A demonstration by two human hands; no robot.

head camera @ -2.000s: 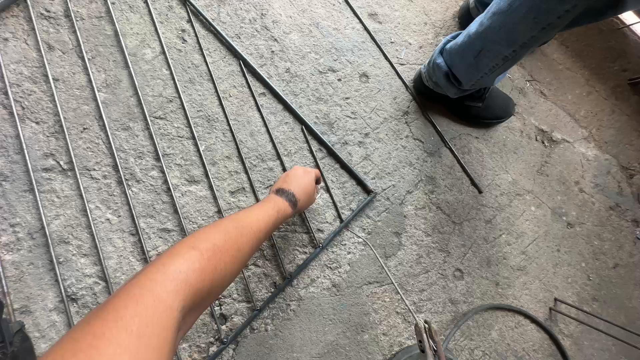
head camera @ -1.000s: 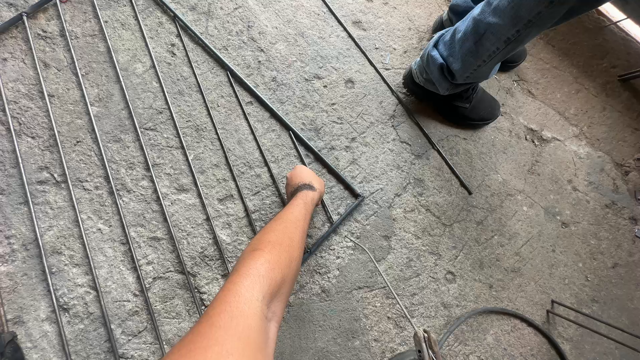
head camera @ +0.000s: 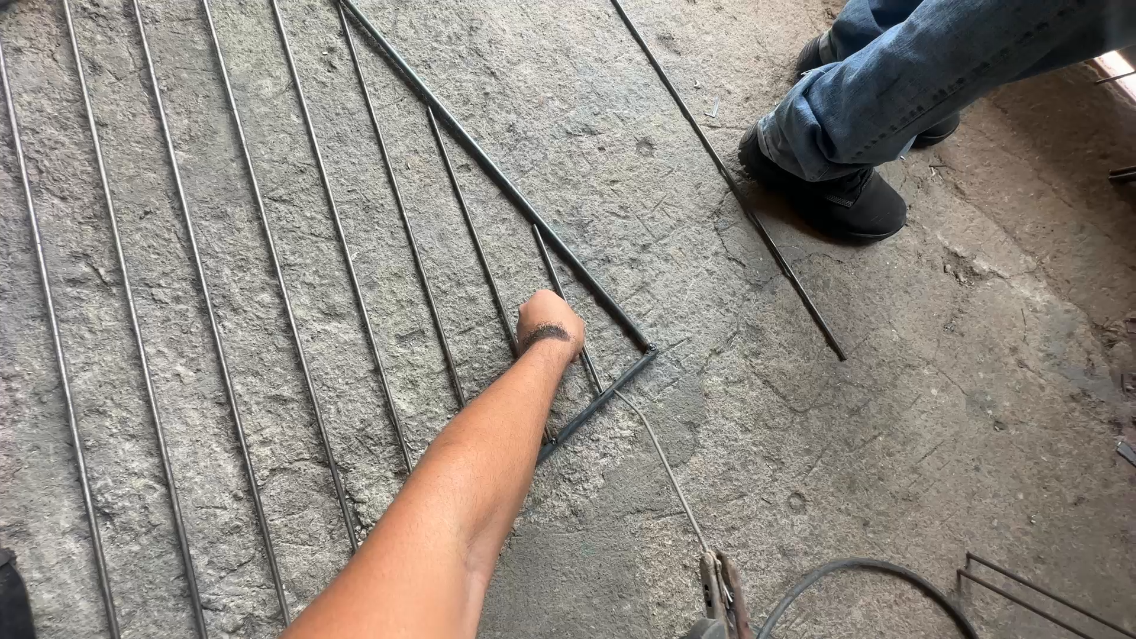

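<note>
My left hand (head camera: 550, 327) is closed around the shortest thin metal rod (head camera: 592, 373) of a flat metal frame on the floor. This rod's upper end is by the long slanted square bar (head camera: 524, 204), and its lower end is at the short bar (head camera: 593, 410) that meets the long one in a corner. A welding electrode (head camera: 661, 453), clamped in the jaws of an electrode holder (head camera: 721, 581), reaches up to the short bar beside the rod's lower end. The holder's handle is cut off by the bottom edge, and my right hand is out of view.
Several parallel rods (head camera: 253, 355) fill the left side. A loose metal rod (head camera: 710, 151) lies right of the frame, beside a person's black shoe (head camera: 843, 202) and jeans (head camera: 887, 98). At lower right are a dark cable (head camera: 852, 564) and a bent metal rod (head camera: 1038, 590). The concrete floor (head camera: 887, 426) is rough and cracked.
My left hand has shifted a little along the shortest rod. The electrode still reaches the short bar. The loose rod and the person's shoes look unchanged in place.
</note>
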